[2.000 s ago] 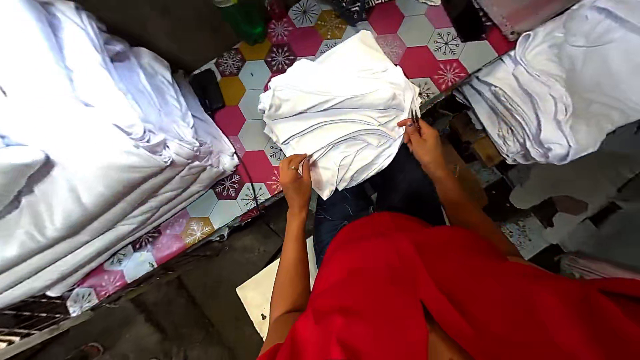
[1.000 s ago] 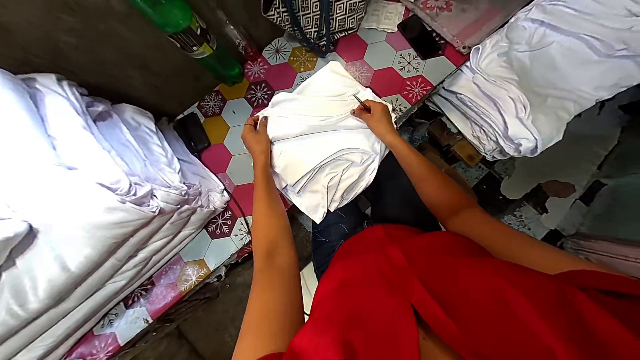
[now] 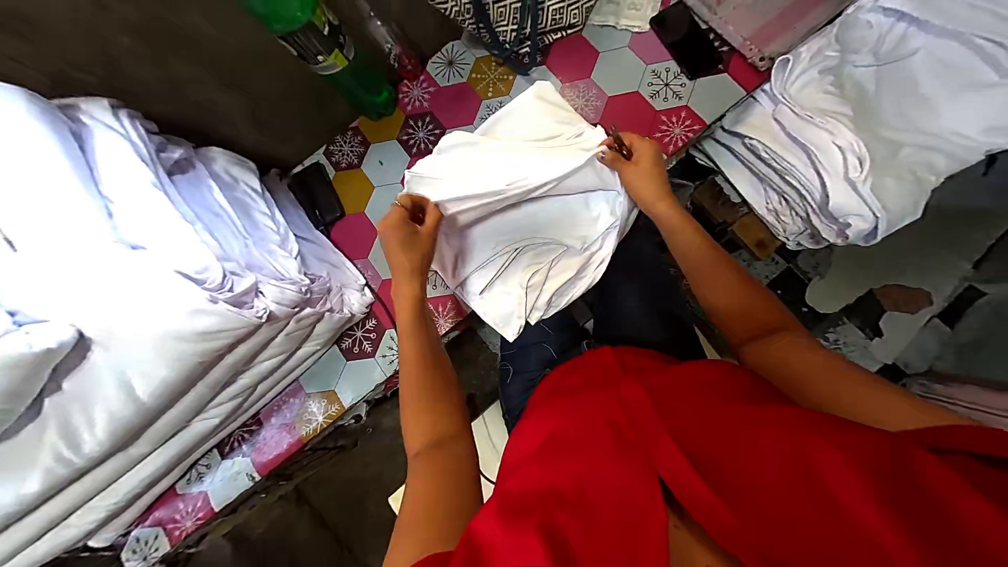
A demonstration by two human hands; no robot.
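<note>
White fabric pieces (image 3: 535, 213) lie in a loose, layered pile at the near edge of a table with a hexagon-patterned cover (image 3: 622, 71), partly over my lap. The pile's left edge is pinched between the fingers of my left hand (image 3: 409, 232). At its upper right edge, my right hand (image 3: 639, 169) grips the fabric, with a small dark tool (image 3: 620, 143), possibly thread snippers, also held in it. The top layer is stretched between both hands, and folds run across it. Lower layers fan out toward me.
A tall stack of white fabric (image 3: 181, 315) covers the left side. Another folded white stack (image 3: 850, 134) is at the right. Toward the wall are a green plastic bottle (image 3: 331, 59), a patterned bag (image 3: 543, 20) and a black phone (image 3: 685, 39). A dark object (image 3: 316, 195) lies beside the left stack.
My right hand has moved from the middle of the fabric's top to its right edge. My left hand has come down along the left edge. The top layer is now spread wider.
</note>
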